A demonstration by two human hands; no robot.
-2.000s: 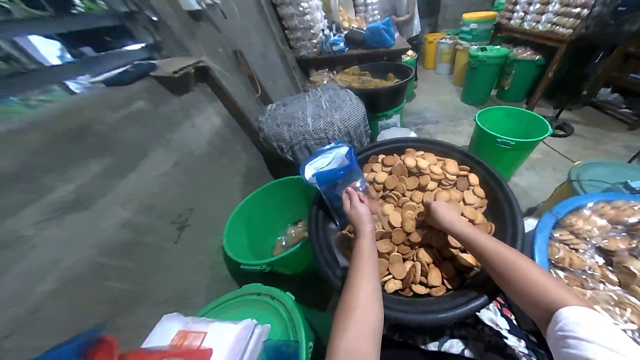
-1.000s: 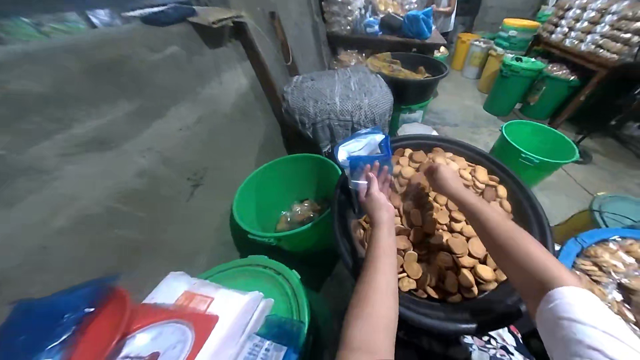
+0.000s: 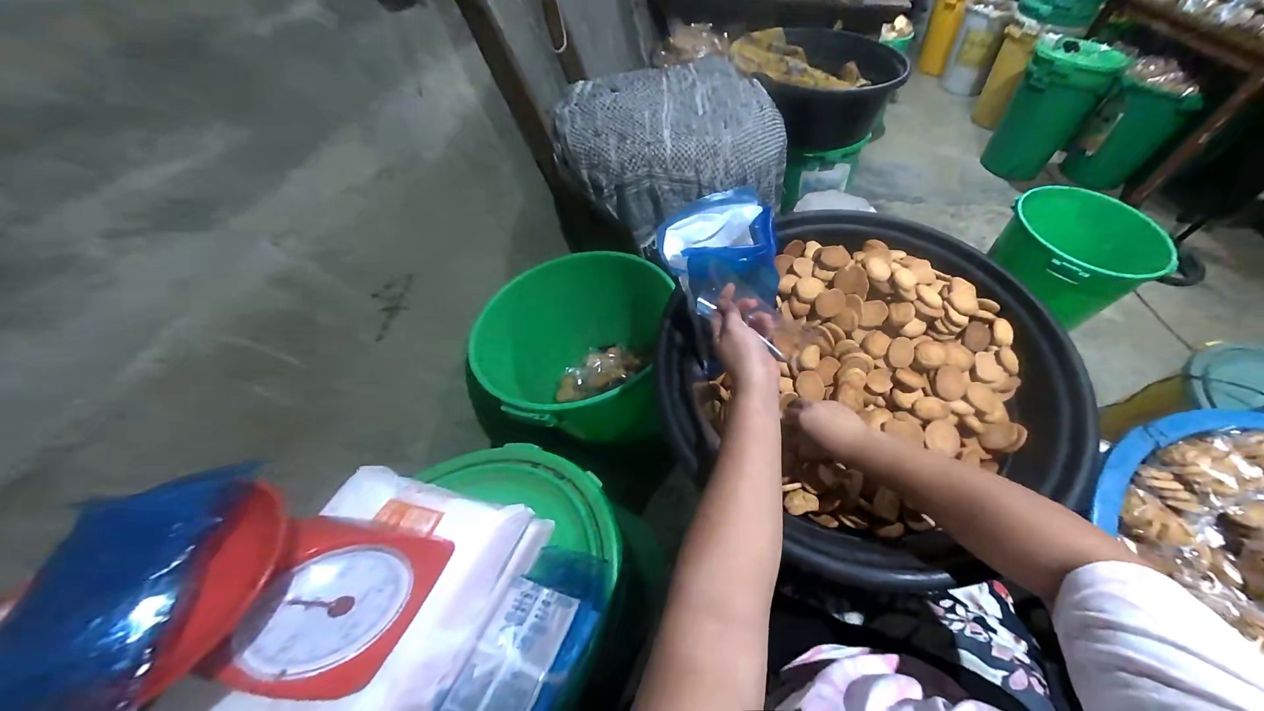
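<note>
My left hand (image 3: 743, 334) is at the left side of a large black tub (image 3: 1071, 395), its fingers on a clear plastic bag (image 3: 780, 346). Beside and beyond its fingers is a blue plastic packet (image 3: 731, 262) with white inside, at the tub's rim. Round flat biscuits (image 3: 899, 351) are heaped in the tub. My right hand (image 3: 828, 430) reaches down into the biscuits just right of my left wrist; its fingertips are hidden, so whether it holds any is unclear.
A green bucket (image 3: 523, 326) with a few bagged goods stands left. Near it are a red dial scale (image 3: 336, 602) and a green lid (image 3: 583, 484). A blue-rimmed tub (image 3: 1111, 484) of bagged biscuits is at right, another green bucket (image 3: 1096, 232) behind. A grey woven cloth bundle (image 3: 676, 128) lies beyond.
My right hand has moved from the upper part of the heap down toward the near left part of the tub. The view has turned somewhat left and down.
</note>
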